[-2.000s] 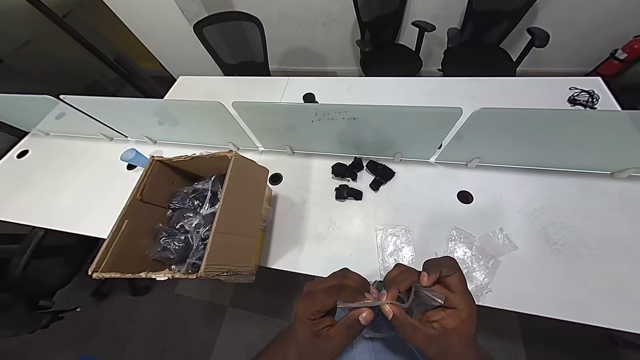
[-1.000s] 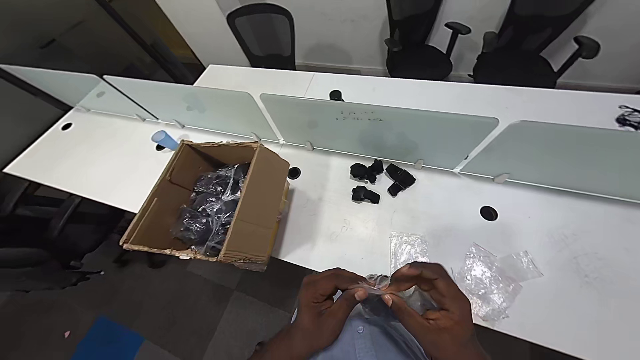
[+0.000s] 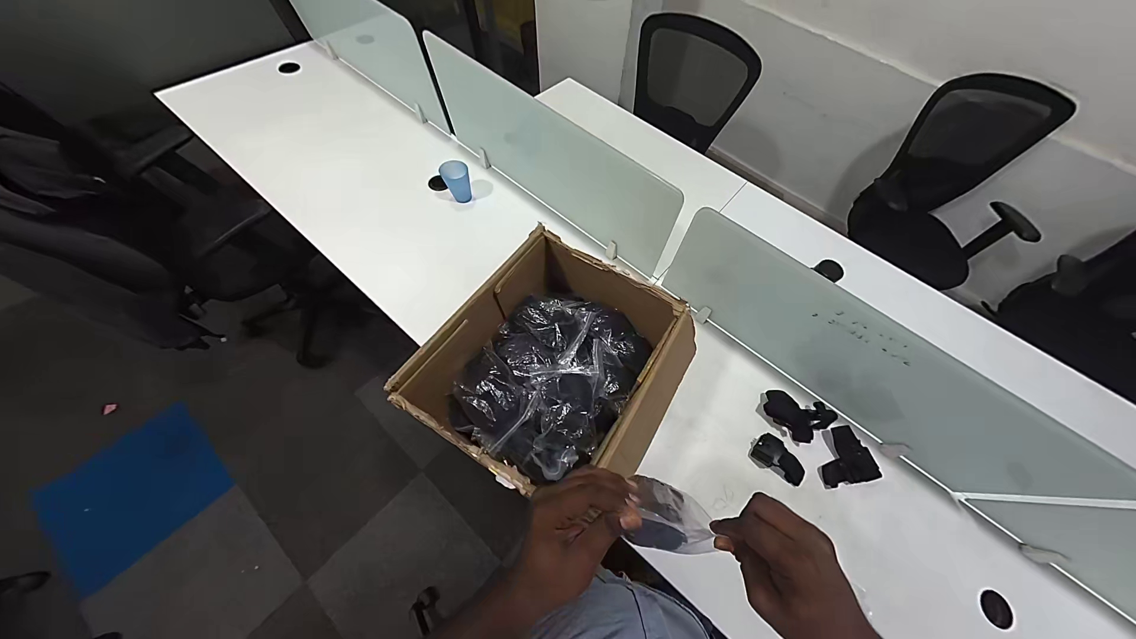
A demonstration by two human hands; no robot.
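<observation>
A clear plastic bag (image 3: 670, 516) with a dark item inside is stretched between my two hands, just off the near corner of the cardboard box. My left hand (image 3: 577, 532) pinches its left end and my right hand (image 3: 790, 559) pinches its right end. Inside the open cardboard box (image 3: 657, 417) lie several clear bags with dark items (image 3: 559, 373). Three black items (image 3: 852, 457), whose kind I cannot tell, lie unbagged on the white desk to the right of the box.
A blue cup (image 3: 456, 181) stands on the white desk (image 3: 355, 177) beyond the box. Frosted glass dividers (image 3: 568, 169) run along the desk's back edge. Black mesh chairs (image 3: 697, 75) stand behind, and more chairs are at the left. A cable hole (image 3: 996, 609) lies at the lower right.
The view has swung left and the box now appears near the middle. My hands, close together at the bag before, are now farther apart, holding its two ends near the box.
</observation>
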